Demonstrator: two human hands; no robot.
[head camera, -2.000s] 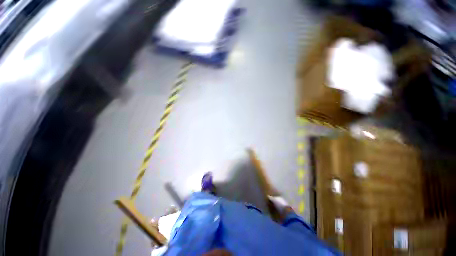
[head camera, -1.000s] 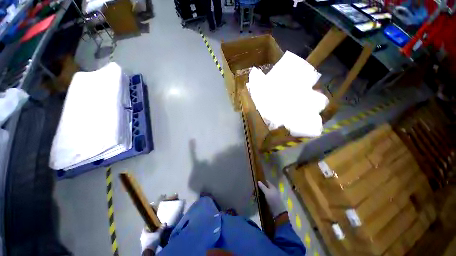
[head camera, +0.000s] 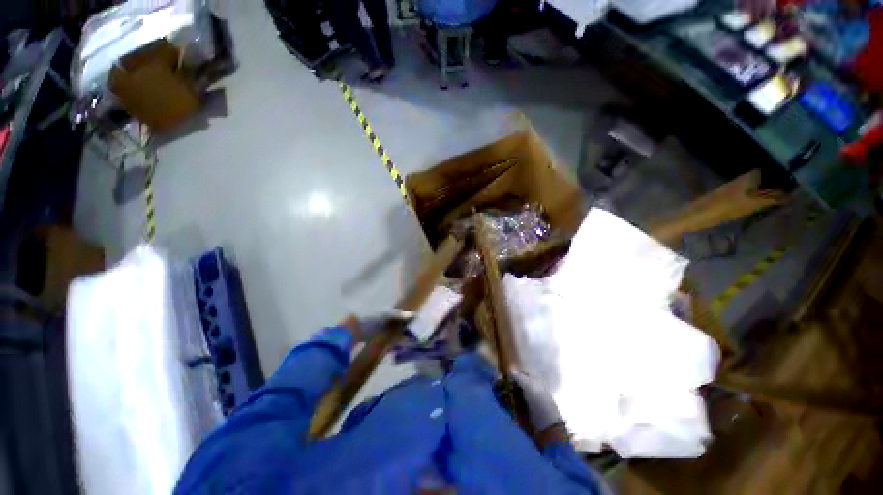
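My gloved left hand (head camera: 380, 327) is closed around a long brown cardboard strip (head camera: 356, 383). A small white packet (head camera: 436, 311) is beside that hand; whether the hand also grips it is unclear. My gloved right hand (head camera: 535, 400) is on a second cardboard strip (head camera: 497, 309), partly blurred and hidden by my sleeve. The far ends of both strips meet over the near side of an open brown carton (head camera: 554, 184). Crinkled clear plastic (head camera: 518, 230) and brown cardboard lie inside it.
White foam sheets (head camera: 620, 338) heap beside the carton on the right. A dark blue pallet (head camera: 228, 324) with white sheets stands left. Brown cardboard (head camera: 721, 211) and a green-topped bench (head camera: 716, 82) are at right. People's legs (head camera: 373, 34) show at the far end.
I have moved forward to the open carton. The left strip has swung from my lower left to over the carton's near side. The right strip's far end now reaches the carton too.
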